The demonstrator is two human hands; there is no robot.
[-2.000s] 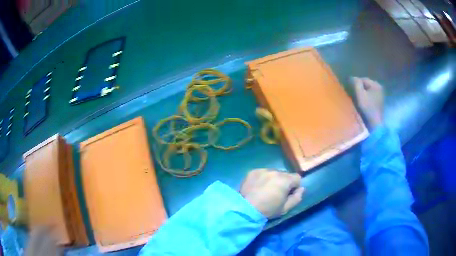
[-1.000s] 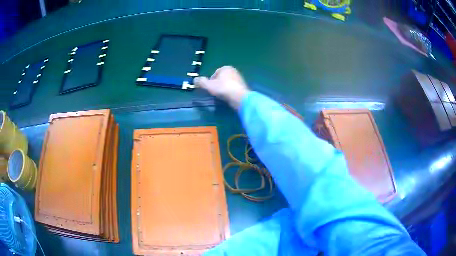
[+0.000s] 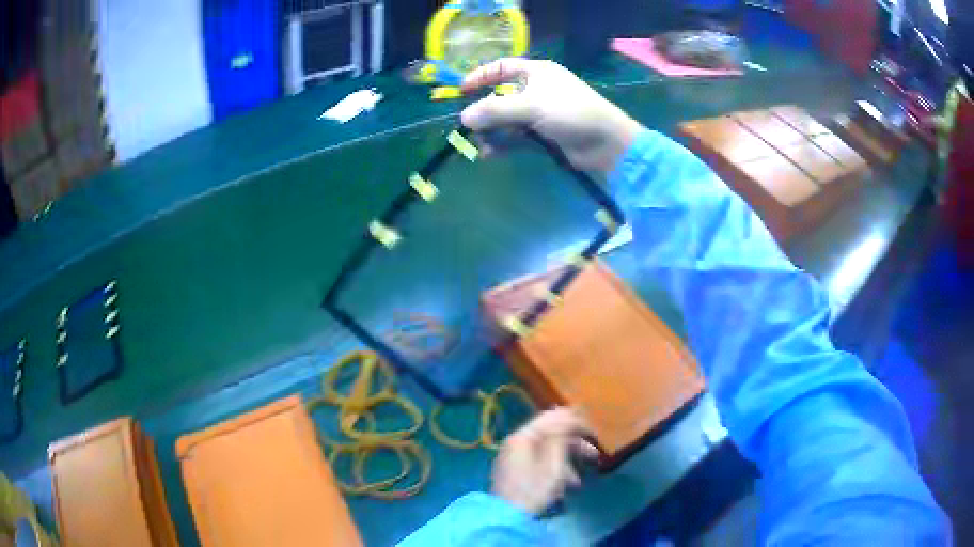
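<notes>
My right hand (image 3: 545,107) is raised at the top middle and grips one corner of a clear panel (image 3: 459,246). The panel has a black border and pale tabs and hangs tilted above the bench. A plate stack (image 3: 609,358) stands partly behind its lower right side. My left hand (image 3: 539,459) is low, by the near left edge of that stack, with fingers bent and slightly blurred; whether it touches or holds anything cannot be told. Rubber bands (image 3: 368,427) lie loosely left of the hand, some seen through the panel.
A single-looking orange plate (image 3: 267,481) and another plate stack (image 3: 96,481) lie at the near left. Further panels (image 3: 89,342) lie on the green bench (image 3: 235,235) at the left. Banded stacks (image 3: 774,160) are at the far right. A yellow round object (image 3: 477,43) stands at the back.
My right hand has taken hold of the panel and lifted it off the bench. My left hand has come into view beside the right-hand stack. The view has swung to the right.
</notes>
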